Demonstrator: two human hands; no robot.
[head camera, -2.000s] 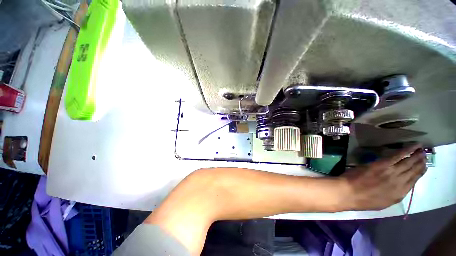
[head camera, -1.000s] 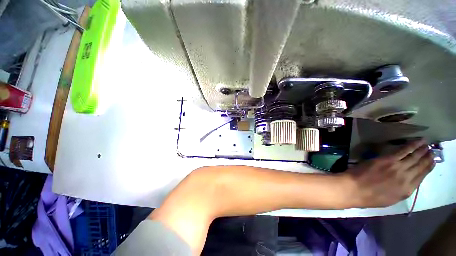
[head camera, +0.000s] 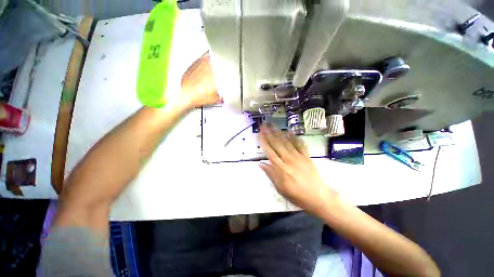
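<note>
The grey-white sewing machine head (head camera: 273, 48) stands over the needle plate (head camera: 249, 145). Lilac thread (head camera: 238, 134) lies on the plate, running left from the needle area. My left hand (head camera: 201, 81) is at the left side of the head, beside the lime-green lamp; its fingers are partly hidden and I cannot tell if they hold anything. My right hand (head camera: 290, 165) lies palm down in front of the needle, fingers extended, fingertips at the presser foot, thumb apart. No fabric shows under the foot.
Blue snips (head camera: 400, 155) lie at the table's right, beside a reddish cord (head camera: 433, 173). A dark plate (head camera: 348, 149) is right of the needle. The lime-green lamp (head camera: 157, 57) hangs over the left side. A red can (head camera: 13, 118) stands on the left table. A blue basket (head camera: 122, 246) is below.
My left hand has left the machine's right end and is now at the head's left side. My right hand has come in to the needle. The snips are uncovered, and the view has shifted.
</note>
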